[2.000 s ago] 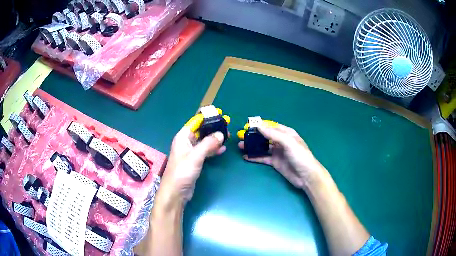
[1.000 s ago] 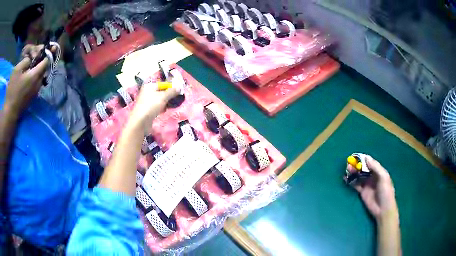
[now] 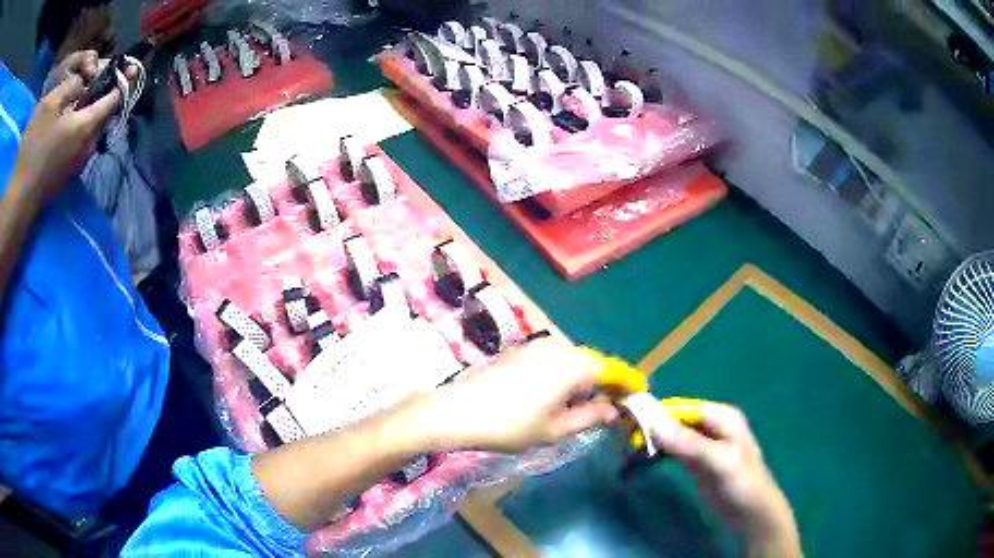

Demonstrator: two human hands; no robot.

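My left hand [image 3: 534, 401] reaches across from the lower left, over the near right edge of the foam tray. Its yellow-cotted fingers and thumb are at the white strap of a smartwatch [image 3: 645, 423]; blur hides whether they grip it. My right hand [image 3: 714, 463], also with yellow cots, holds this smartwatch above the mat corner. Its dark case is mostly hidden and blurred. The pink foam tray [image 3: 420, 207] bears rows of smartwatches with white, dotted straps. A white printed sheet [image 3: 365, 371] lies on some of them, partly behind my left forearm.
Stacked foam trays [image 3: 567, 256] with watches and plastic film stand at the back. Another tray [image 3: 202, 120] and yellow paper [image 3: 327, 125] lie far left. A person in blue [image 3: 65, 316] holds a watch at left. The tan-edged green mat [image 3: 785, 381] and a fan [image 3: 970, 332] are right.
My left hand has moved from the tray's far end to the right, up to my right hand. A watch stands at the far end where it was. My right hand has moved left and down.
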